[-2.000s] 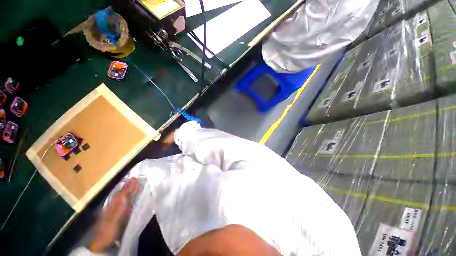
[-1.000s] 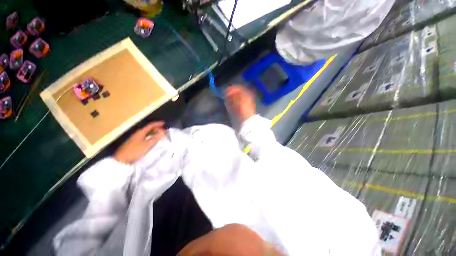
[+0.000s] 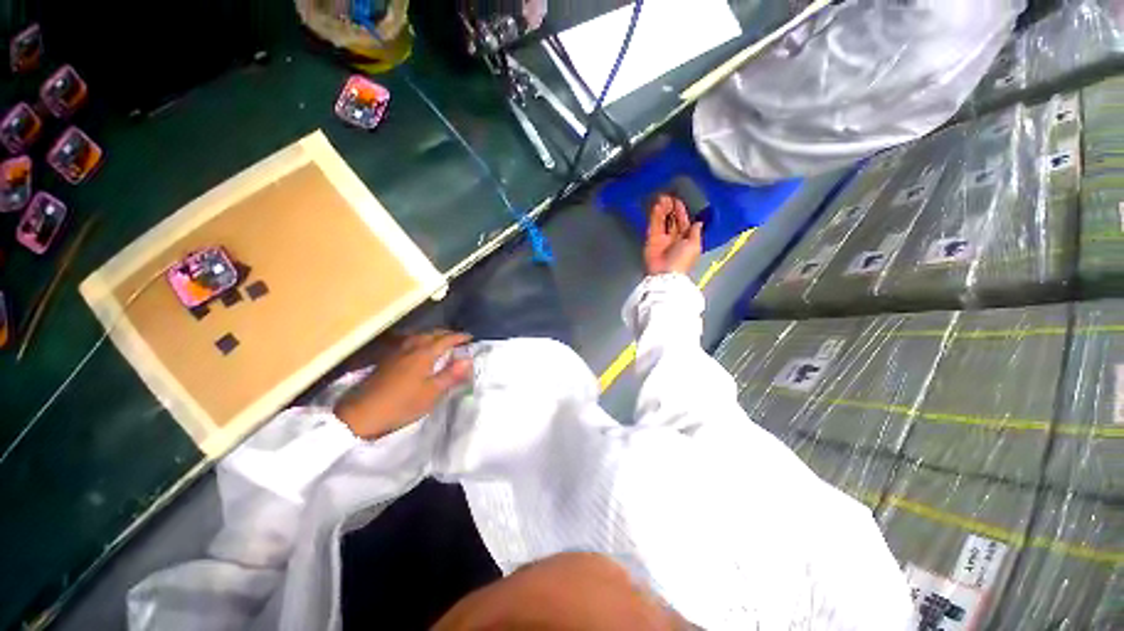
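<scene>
The tan board with a pale taped rim (image 3: pixel 296 253) lies on the green bench. A pink-rimmed unit with a circuit board (image 3: pixel 203 276) sits on its left part, a thin wire running off to the left. Several small dark squares (image 3: pixel 227 343) lie beside it. My left hand (image 3: pixel 411 380) rests on the white smock over my lap, below the bench edge, with nothing seen in it. My right hand (image 3: pixel 672 237) is stretched out past the bench edge above a blue stool, fingers loosely bent and apart. I see nothing in it.
Several pink units (image 3: pixel 74 154) lie at far left, one more (image 3: pixel 362 101) behind the board. Slim metal tools (image 3: pixel 533 117) and white paper (image 3: pixel 647 49) lie at the back. A blue cord (image 3: pixel 536 239) hangs at the edge. Wrapped cartons (image 3: pixel 949 358) stand right.
My right hand has moved from near the bench edge outward, away from my body, over the stool. My left hand has come up from lower left onto the lap. The view has shifted.
</scene>
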